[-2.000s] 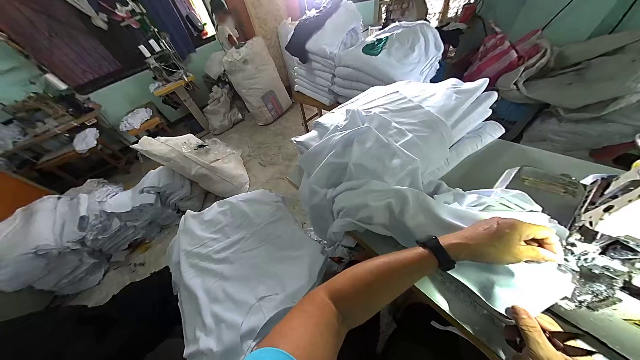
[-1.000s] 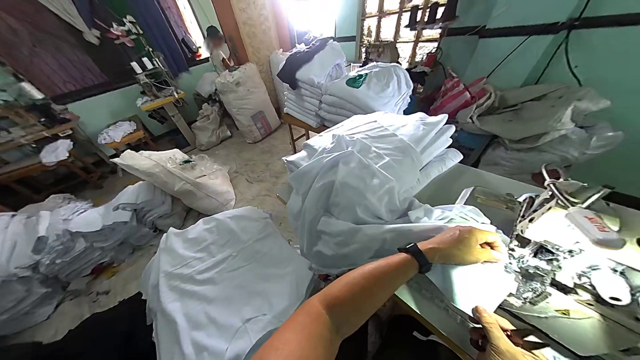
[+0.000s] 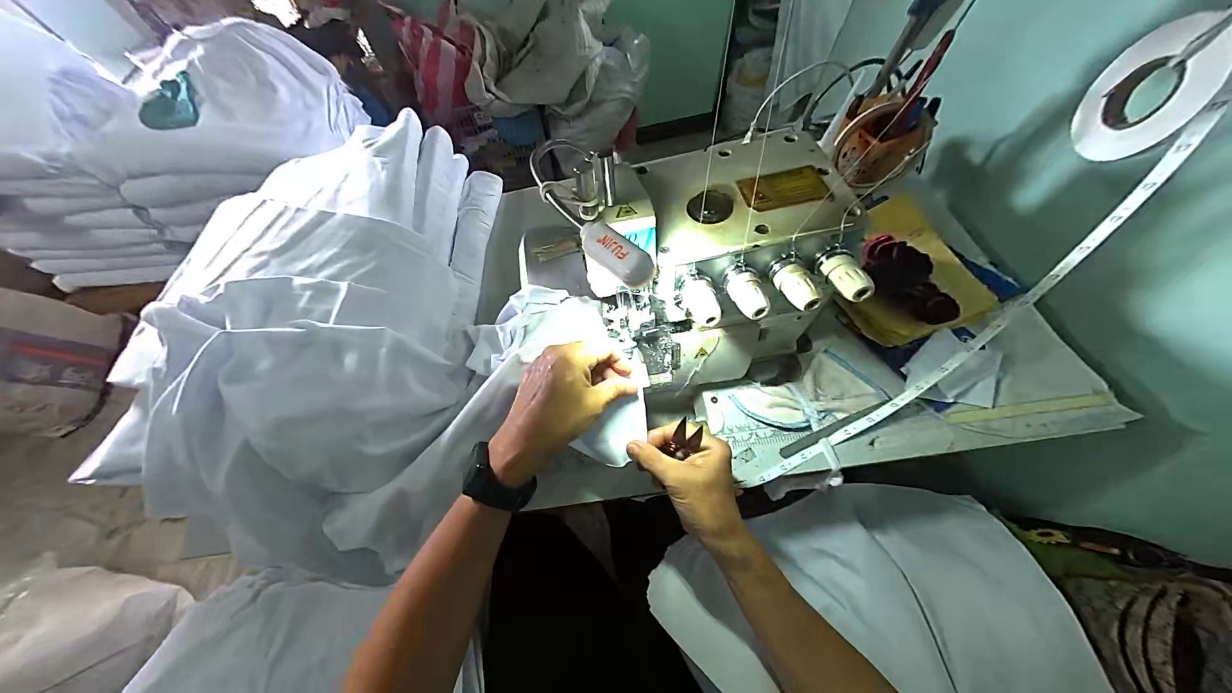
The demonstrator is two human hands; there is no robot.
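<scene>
My left hand (image 3: 568, 399), with a dark watch on its wrist, holds white fabric (image 3: 616, 428) close to the needle area of an overlock sewing machine (image 3: 751, 212). Low at the table's front edge, my right hand (image 3: 695, 472) has a pair of thread snips (image 3: 681, 440) in its palm, blades pointing up, while its thumb and finger pinch the fabric's lower corner. From my left hand the cloth runs left into a large heap of white fabric (image 3: 318, 385). A small lamp (image 3: 616, 254) lights the stitching area.
A measuring tape (image 3: 1059, 274) hangs across the right side. Tools stand in an orange holder (image 3: 881, 144) behind the machine. Papers and a yellow packet (image 3: 895, 318) lie on the table's right. White cloth (image 3: 866, 577) lies below at right; stacked white bundles (image 3: 115, 212) stand back left.
The view has swung strongly to the right, bringing the whole machine into sight. Both hands remain at the fabric beside the machine.
</scene>
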